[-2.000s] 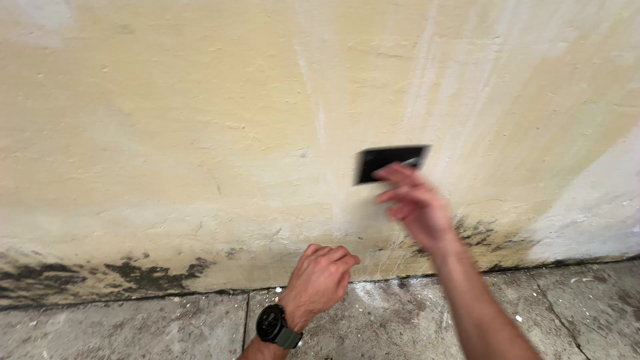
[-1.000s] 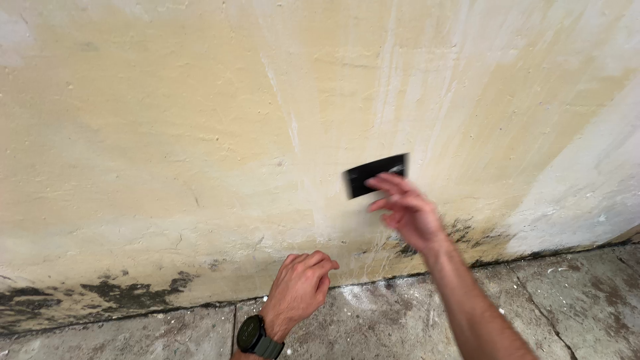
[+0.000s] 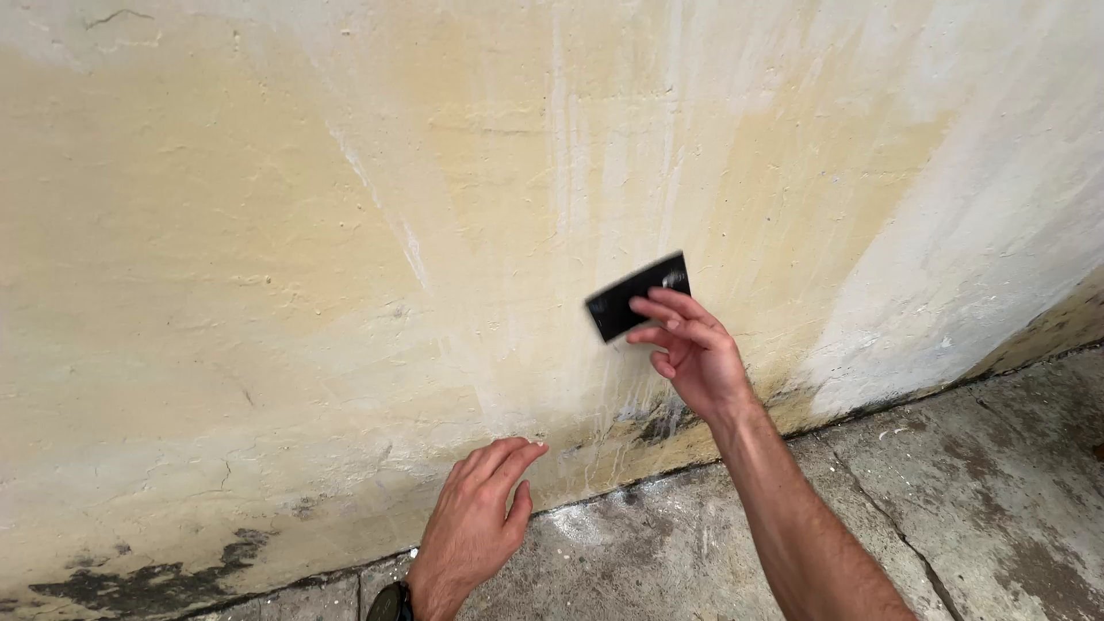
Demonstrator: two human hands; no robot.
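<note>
A black sheet of sandpaper or similar thin pad (image 3: 623,309), with whitish smudges, lies tilted against the yellowish painted wall (image 3: 492,216). The fingers of my right hand (image 3: 694,345) press on its face; its edges are a little blurred. Lower and to the left, my left hand (image 3: 479,509) is near the foot of the wall, palm down, fingers together and bent, with nothing seen in it. Whether its fingertips touch the wall cannot be told. A dark wristwatch (image 3: 391,602) is on the left wrist.
Whitish streaks run down the wall, and a pale patch (image 3: 940,285) spreads at the right. Dark stains (image 3: 142,586) mark the wall's base. The cracked concrete floor (image 3: 828,509) meets the wall along a slanting edge, with white specks and a wet-looking spot (image 3: 573,526).
The black sheet is tilted more steeply than in the earlier frames, still under my right hand. The view has turned somewhat.
</note>
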